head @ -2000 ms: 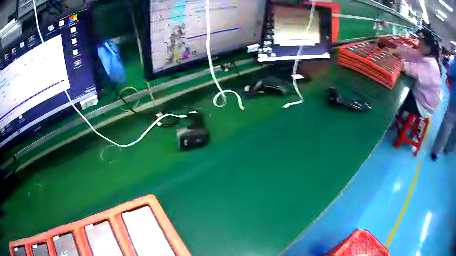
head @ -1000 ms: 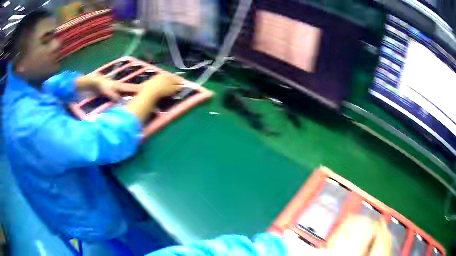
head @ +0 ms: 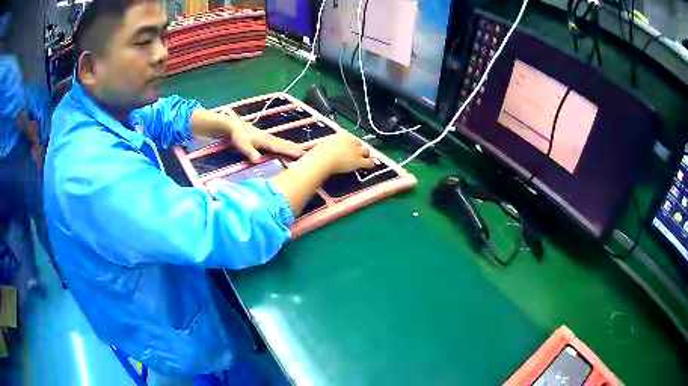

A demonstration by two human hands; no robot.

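Observation:
The corner of a salmon-red phone tray (head: 562,336) shows at the bottom right, cut off by the picture's edge. A smartphone (head: 567,366) with a dark screen and a handwritten white mark lies in its pocket. The rest of the tray is out of the picture. Neither of my hands is in view.
A person in a blue smock (head: 143,203) stands at the left, hands over another phone tray (head: 370,197). Stacked red trays (head: 215,41) lie behind. A black barcode scanner (head: 464,207), white cables (head: 460,113) and monitors (head: 558,121) line the green bench.
The view has turned further left, so the neighbour and their tray show more fully and sharply. The near tray has shifted to the bottom right. The hand and blue sleeve over it have left the picture.

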